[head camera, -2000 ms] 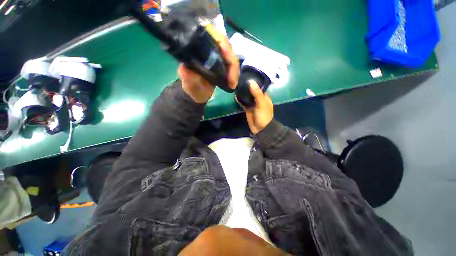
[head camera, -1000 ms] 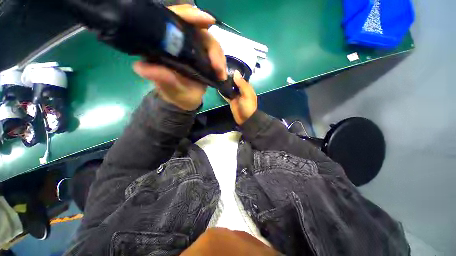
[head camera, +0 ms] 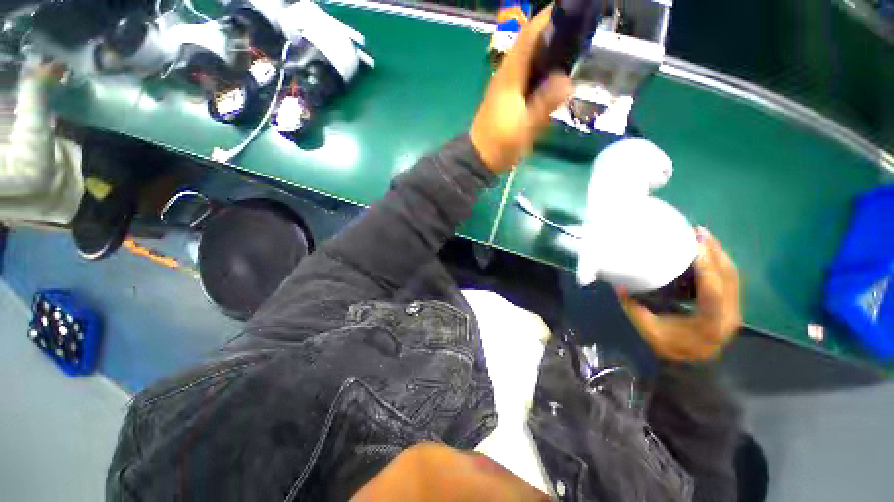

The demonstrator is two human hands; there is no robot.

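Note:
My left hand (head camera: 515, 108) is raised near the rear of the bench, closed around a thick black screwdriver (head camera: 567, 37) cut off by the top edge; its tip is not clear. The hand is slightly blurred. My right hand (head camera: 701, 309) grips the black round head of a dome camera (head camera: 676, 288) at the bench's front edge. The camera's white body and arm (head camera: 637, 230) point up and away from me. A white pigtail (head camera: 547, 218) trails left from it over the green bench (head camera: 422, 108).
A silver-white screw feeder (head camera: 622, 54) stands at the rear, beside a small orange and blue box (head camera: 512, 22). Several open cameras (head camera: 319, 54) lie at left. A blue bin (head camera: 868, 279) is at right. Another worker's sleeve (head camera: 34, 127) and a black stool (head camera: 253, 257) show at left.
The view has swung right. My left hand with the screwdriver has moved from the camera head toward the feeder. My right hand still holds the camera, now turned with its white side up.

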